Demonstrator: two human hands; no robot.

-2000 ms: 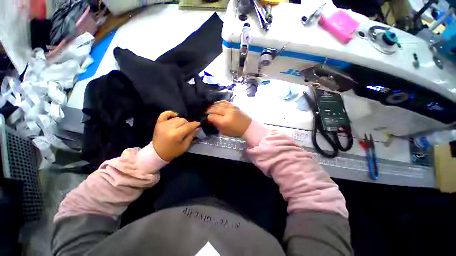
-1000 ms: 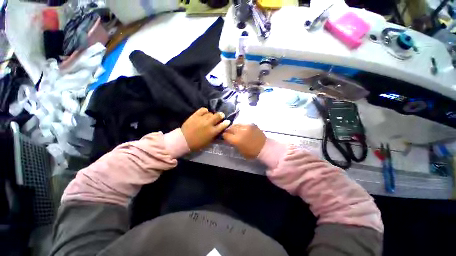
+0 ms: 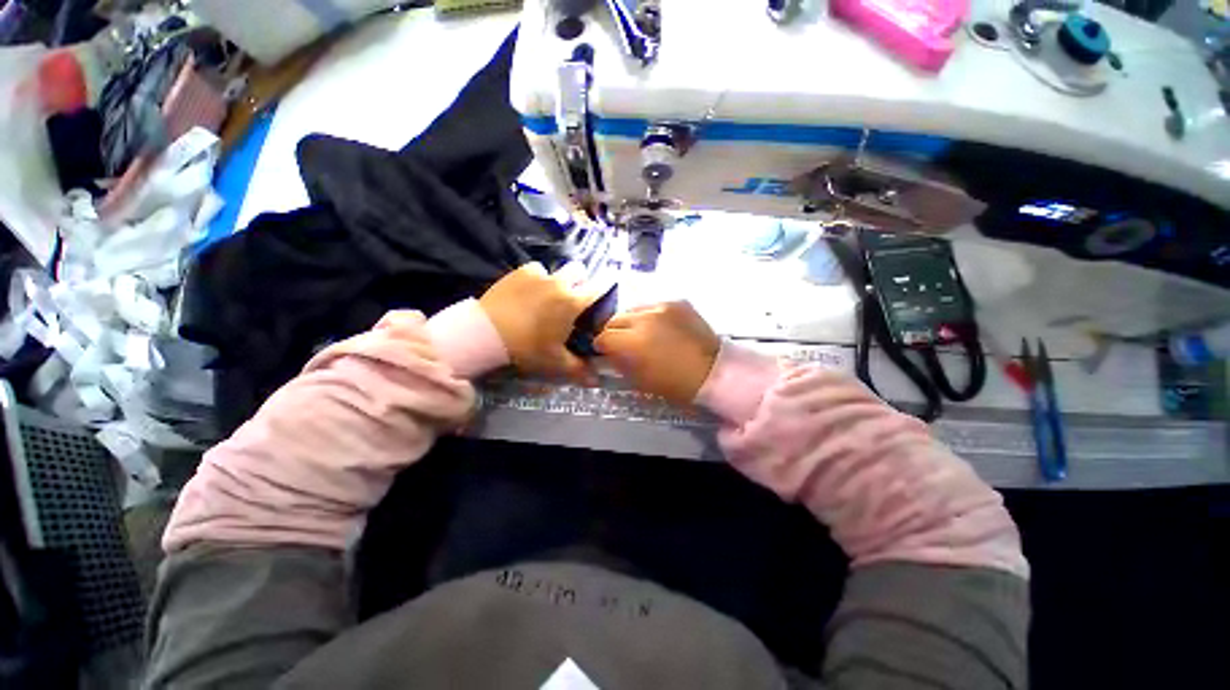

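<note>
A black garment piece (image 3: 405, 202) lies bunched on the white table left of the needle area. My left hand (image 3: 537, 318) and my right hand (image 3: 661, 348) are close together at the table's front, each pinching a small black seam edge (image 3: 594, 318) between them. The fingertips partly hide the cloth they hold. The presser foot and needle area (image 3: 594, 223) is just behind my hands, under the left end of the sewing machine (image 3: 755, 121), brightly lit. I cannot tell whether cloth lies under the foot.
Black-handled scissors (image 3: 900, 353) lie right of my hands, with a dark rectangular card (image 3: 917, 290) at them. Blue-handled snips (image 3: 1047, 418) lie farther right. White strips (image 3: 122, 297) heap at the left above a grey basket (image 3: 68, 512). A pink box (image 3: 904, 27) sits on the machine.
The view has shifted. My hands have moved closer together, and the black edge now stands up between my fingers. The cloth at the needle has shifted slightly.
</note>
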